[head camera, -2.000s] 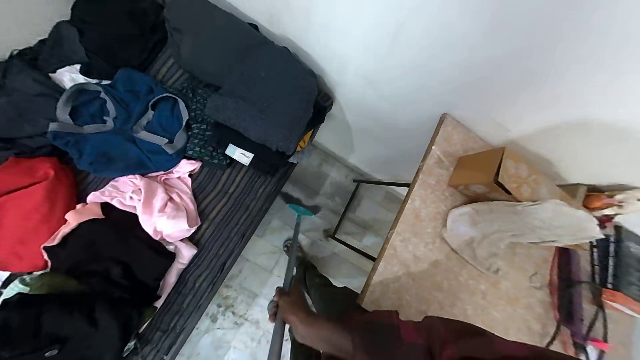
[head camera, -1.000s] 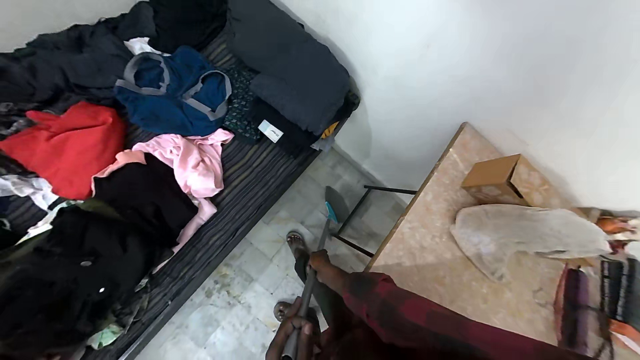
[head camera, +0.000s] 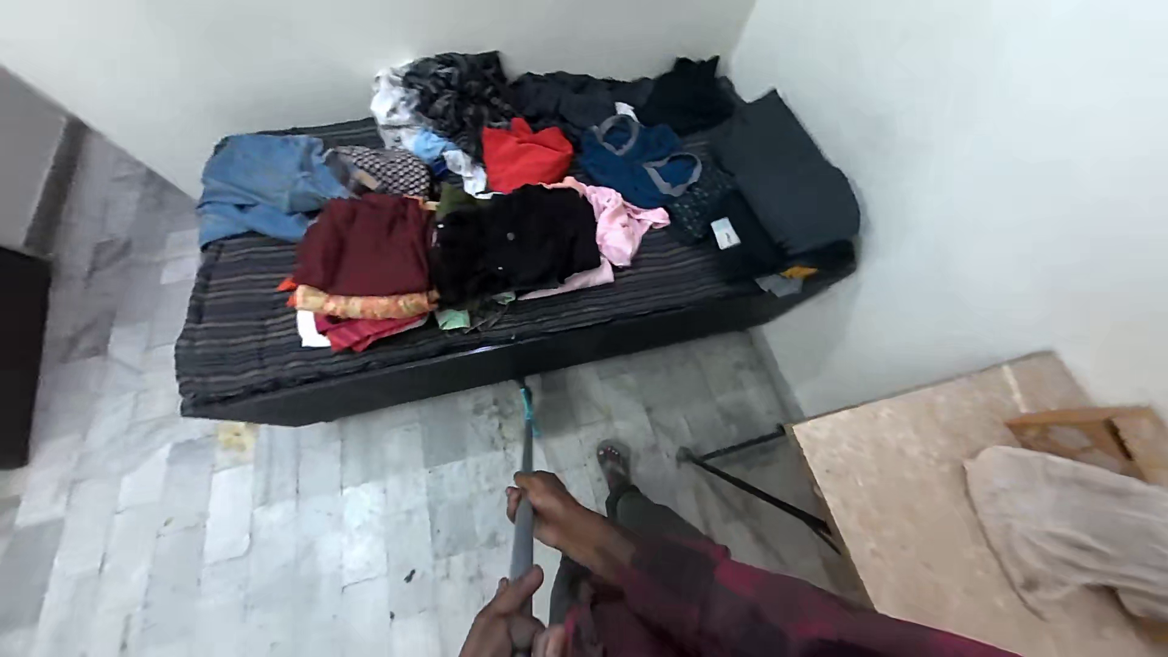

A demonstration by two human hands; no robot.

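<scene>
A long grey pole (head camera: 524, 538) runs from the bottom of the view toward the bed's front edge. My right hand (head camera: 547, 511) is closed round its middle. Lower down, at the bottom edge, my left hand (head camera: 506, 620) is wrapped about the pole's near end, partly cut off by the frame. A teal fitting (head camera: 528, 411) shows at the far end of the pole. Whatever head the pole carries is hidden beneath the bed (head camera: 365, 388) or too small to tell.
Heaped clothes, among them a maroon garment (head camera: 370, 246) and a blue denim one (head camera: 265, 187), lie on the striped bed. On the right stands a stone-topped table (head camera: 912, 474) with a cloth (head camera: 1077, 520) and a cardboard box (head camera: 1081, 433). Its metal legs (head camera: 757, 493) stand near my foot.
The view has swung left, showing more of the bed and floor. The pole's far end has moved from beside the table legs to the bed's front edge.
</scene>
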